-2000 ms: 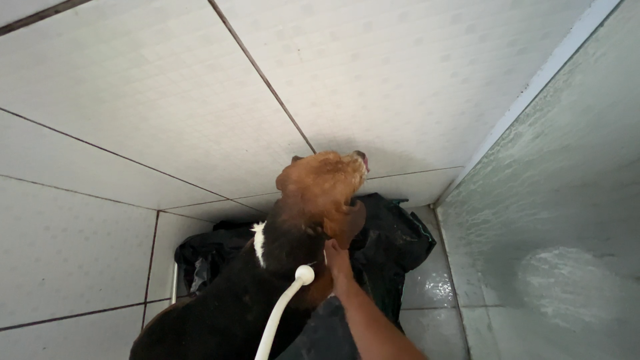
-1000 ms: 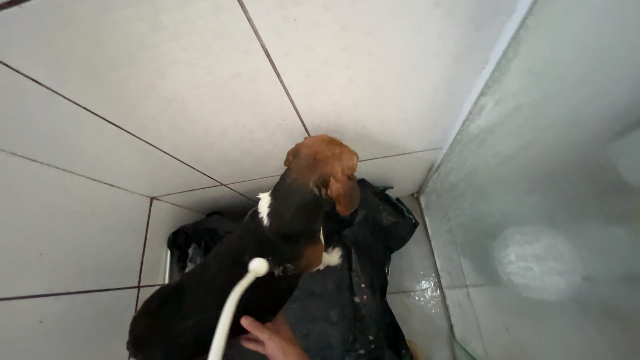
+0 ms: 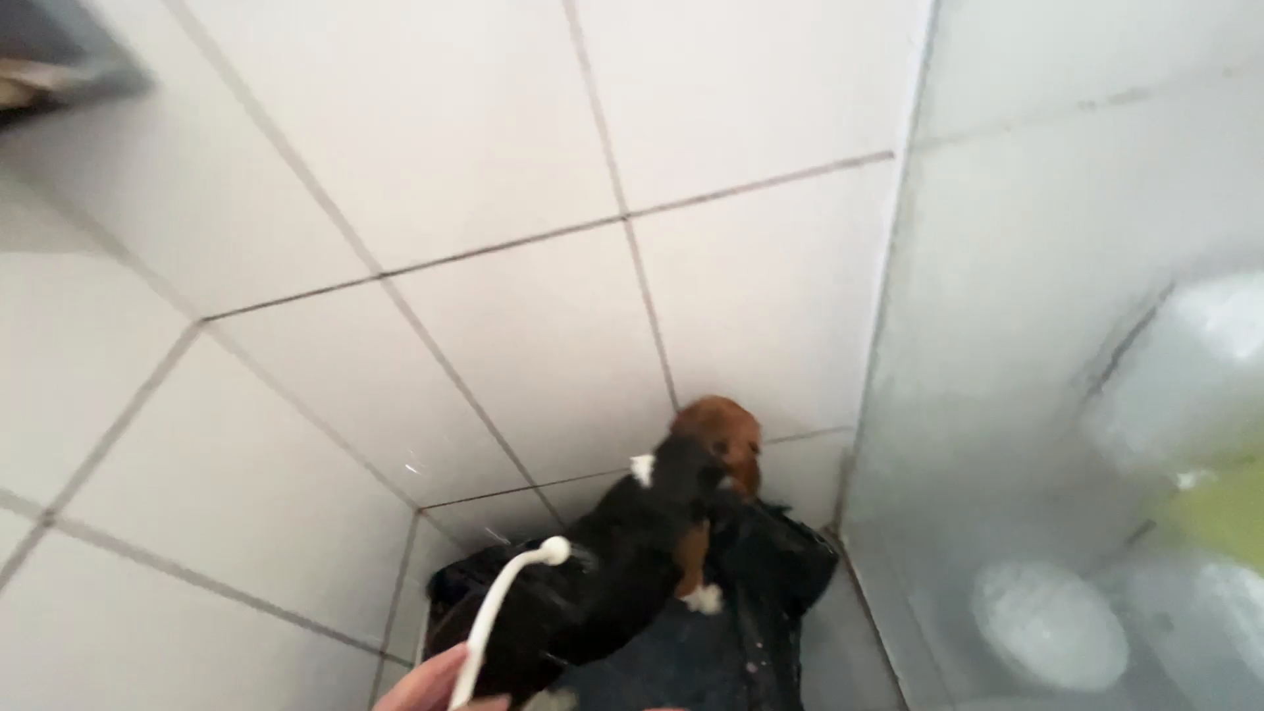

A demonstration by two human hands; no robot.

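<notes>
My left hand (image 3: 433,683) grips the white shower hose (image 3: 491,617) at the bottom edge, with only its fingers showing. The hose's round white end (image 3: 556,550) is over the back of a wet black, brown and white dog (image 3: 632,548). Fine drops of water show near that end. The dog's brown head (image 3: 719,433) faces away, close to the tiled corner. A sliver of skin at the bottom edge, right of the hose, seems to be my right hand (image 3: 666,708); its fingers are hidden. A black plastic sheet or bag (image 3: 780,573) lies beside and under the dog.
White tiled walls (image 3: 513,326) with dark joints stand behind and to the left. A fogged glass panel (image 3: 987,425) rises on the right, with round bright reflections. Grey floor tile (image 3: 839,642) shows between the black plastic and the panel. A blurred dark shelf (image 3: 89,59) is at upper left.
Two seconds ago my right hand was at the dog's chest, then lower by its side; now it is almost out of view. The dog's head has turned away. The view has tilted up.
</notes>
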